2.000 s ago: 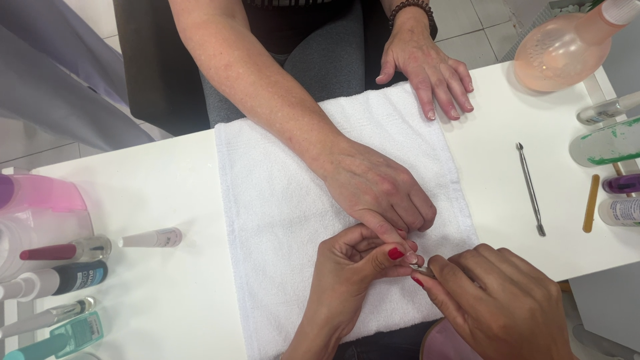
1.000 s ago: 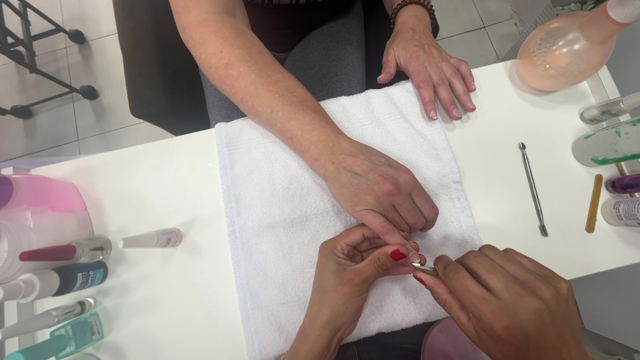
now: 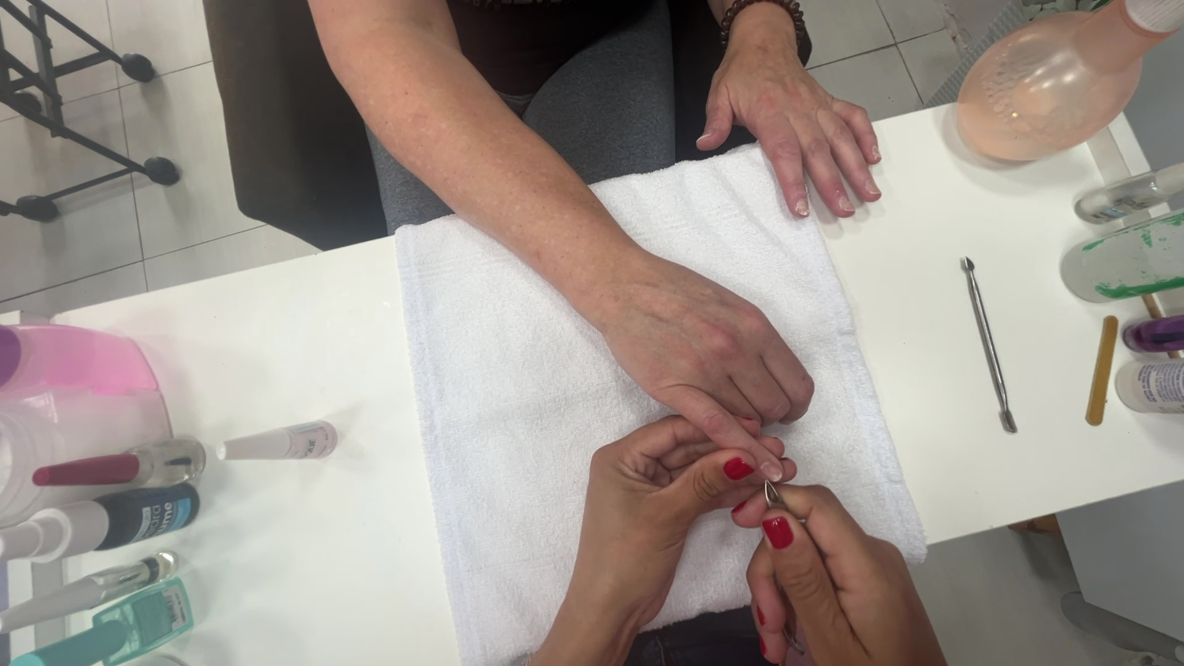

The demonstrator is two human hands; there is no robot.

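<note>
Over a white towel [image 3: 536,370], my left hand [image 3: 666,509] holds one finger of the other person's hand [image 3: 712,342] between thumb and fingers. My right hand [image 3: 832,573] grips metal cuticle nippers [image 3: 772,495], their jaws at the nail of that finger. Most of the nippers is hidden in my palm; part of a handle shows below. The person's other hand [image 3: 800,120] lies palm down at the towel's far right corner. To the right lie a metal cuticle pusher [image 3: 988,347] and a short tan nail file [image 3: 1101,370].
Nail polish bottles stand or lie at the left, with a pale one [image 3: 282,441] nearer the towel and a pink container [image 3: 83,379] behind. An orange translucent bottle [image 3: 1045,88] and several other bottles line the right edge. A black wheeled stand [image 3: 74,111] is on the floor beyond.
My right hand has turned and moved down beside the finger, more of the nippers' jaws now showing. My left hand keeps its hold. Grey fabric at the upper left has gone from view.
</note>
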